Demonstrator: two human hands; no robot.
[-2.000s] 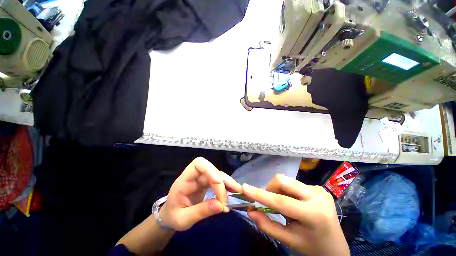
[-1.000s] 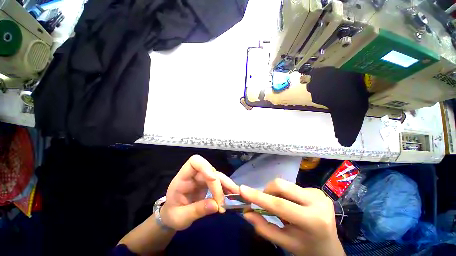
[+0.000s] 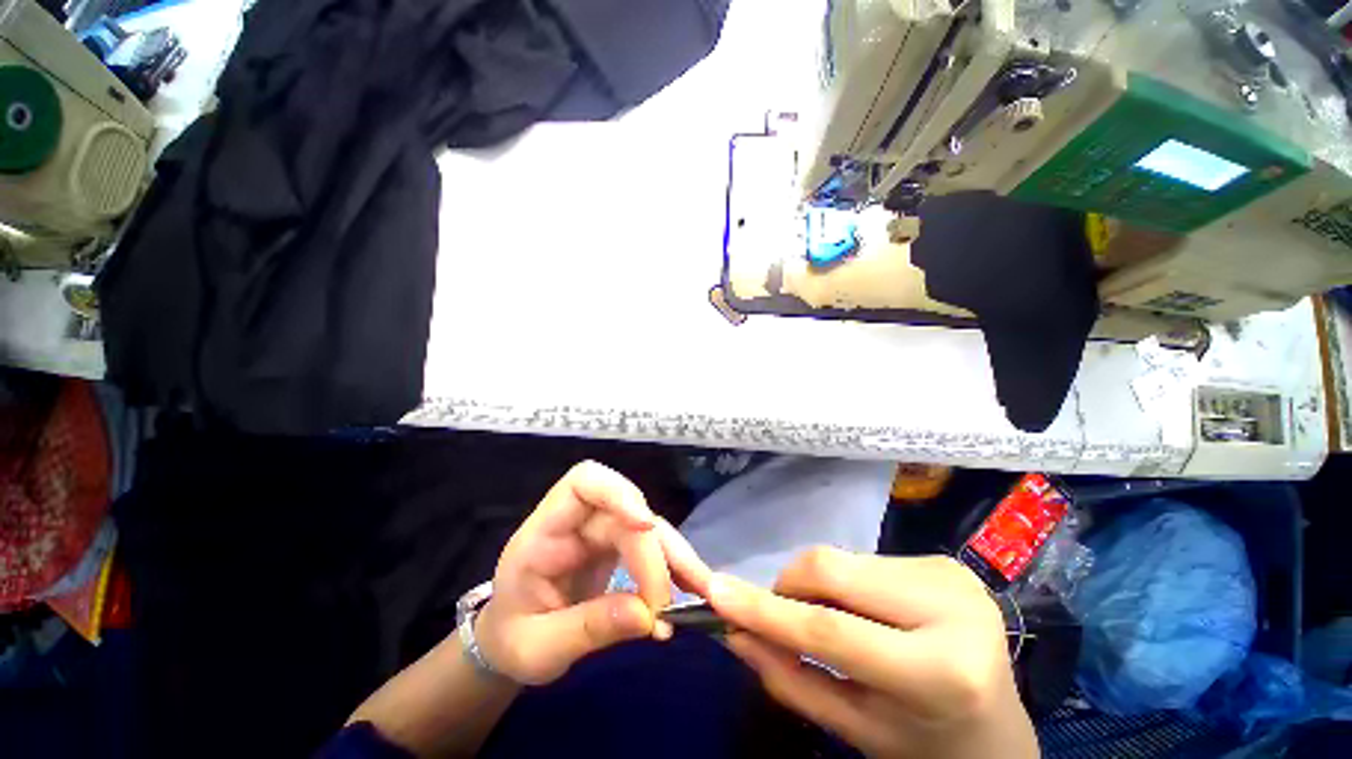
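My right hand [image 3: 905, 638] is shut on small thread snips [image 3: 694, 617], whose dark, narrow metal part shows between my two hands. Its fingers hide the rest of the tool. My left hand [image 3: 571, 593], with a band at the wrist, is pinched at thumb and fingertips right at the tip of the snips. Whether it grips the tip or something tiny cannot be told. Both hands are over my lap, below the table edge.
Black garment cloth [image 3: 312, 223] covers the table's left part. The sewing machine [image 3: 1171, 163] stands at right, with a small black piece [image 3: 1023, 304] under its arm. The white table's front edge [image 3: 741, 433] has printed marks. A lit phone [image 3: 1020, 528] and blue bag [image 3: 1164, 608] are at lower right.
The snips have turned slightly between my fingers, and their green part no longer shows clearly. Right fingers have shifted a little towards the left hand. The phone screen's picture has changed.
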